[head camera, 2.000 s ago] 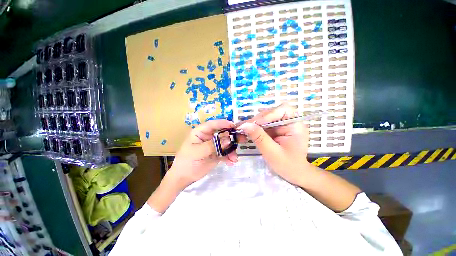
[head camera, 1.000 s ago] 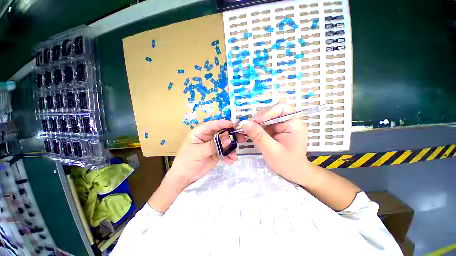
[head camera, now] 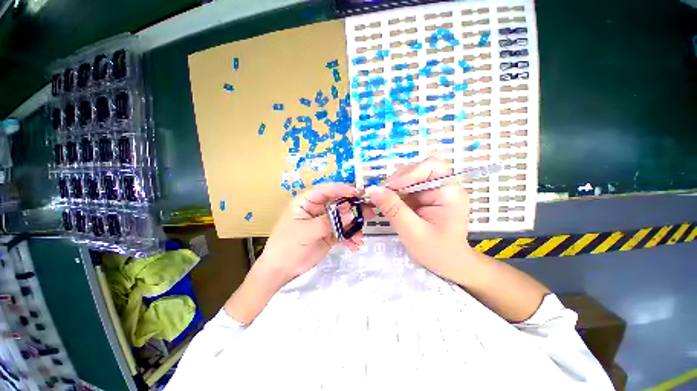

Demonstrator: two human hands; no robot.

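Note:
My left hand (head camera: 302, 229) holds a black rounded-square watch case (head camera: 346, 218) upright between thumb and fingers, over the near edge of the boards. My right hand (head camera: 428, 218) is closed on thin silver tweezers (head camera: 447, 179), whose tips point left to the top edge of the case. The tips are partly hidden by the fingers, and I cannot tell whether they hold a part. The white parts tray (head camera: 497, 227) has rows of oblong slots, with small dark parts (head camera: 514, 55) at its upper right. Blue pieces (head camera: 390, 114) lie scattered over it and over the brown board (head camera: 229, 153).
A clear blister tray (head camera: 149, 172) with black cases stands at the left on the green bench (head camera: 611, 114). Yellow-green cloth (head camera: 164, 317) lies in an open box at lower left. Yellow-black striping (head camera: 588, 242) runs at the right. A brown carton (head camera: 600, 328) sits at lower right.
My hands and the case have hardly moved. The back end of the tweezers has dipped slightly compared with two seconds ago.

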